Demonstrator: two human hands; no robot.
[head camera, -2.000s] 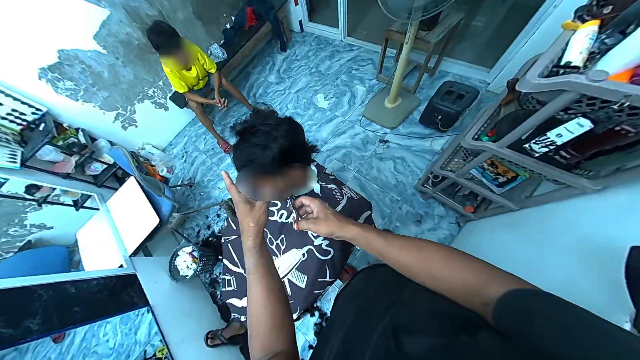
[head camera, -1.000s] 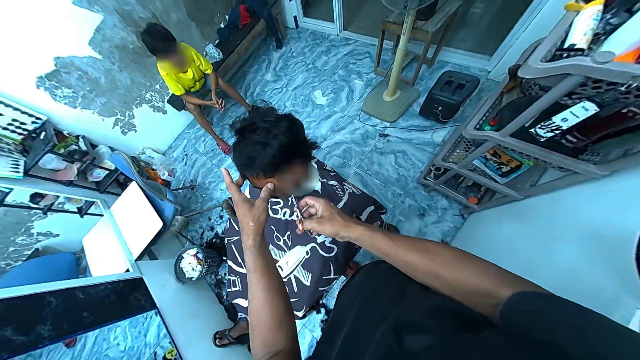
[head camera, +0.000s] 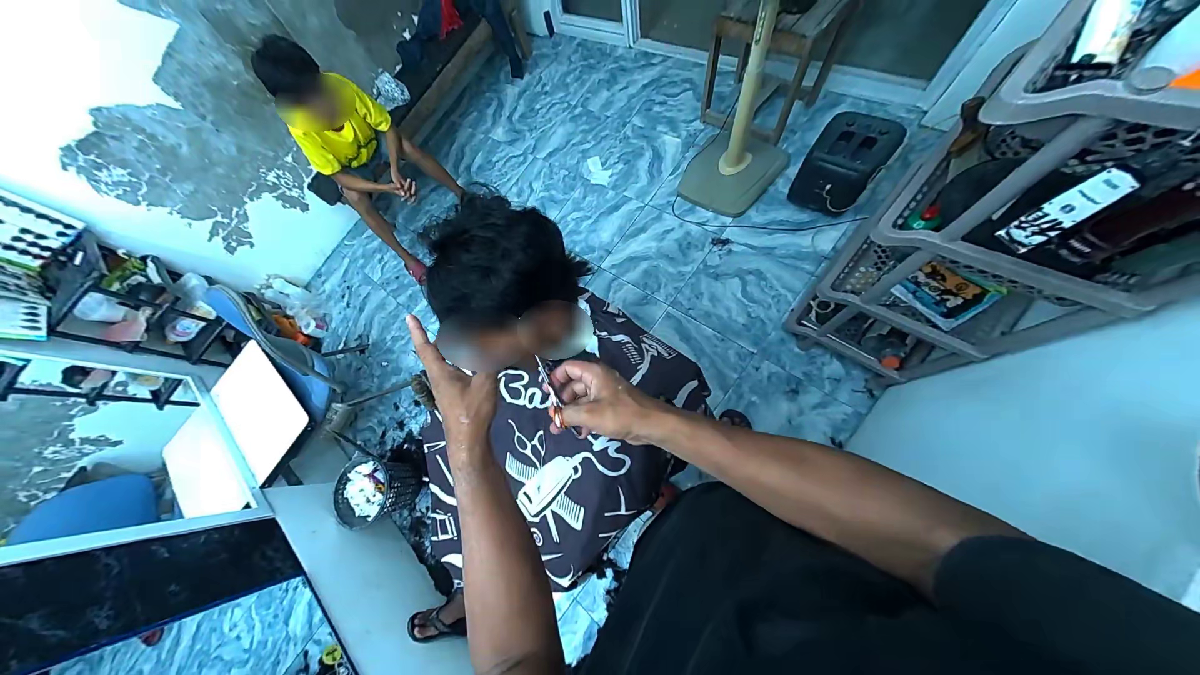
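A seated person with dark hair (head camera: 497, 258) wears a black barber's cape (head camera: 562, 469) printed in white with combs, scissors and a clipper. My right hand (head camera: 595, 398) grips scissors (head camera: 553, 394) with orange at the finger rings, the blades pointing up beside the person's blurred face. On the other side, my left hand (head camera: 461, 394) is raised against the lower face, thumb and fingers apart; nothing is seen held in it, though the fingertips are partly hidden by the blur.
Another person in a yellow shirt (head camera: 342, 127) sits by the back wall. A mesh waste basket (head camera: 364, 489) stands at the left, near a blue chair and a mirror. A grey plastic shelf rack (head camera: 1012, 253) is at the right; a fan stand (head camera: 736, 173) and black speaker (head camera: 847, 161) stand behind.
The seated person's head has turned and tilted since the first frame. My right hand, with the scissors, has shifted slightly beside the face.
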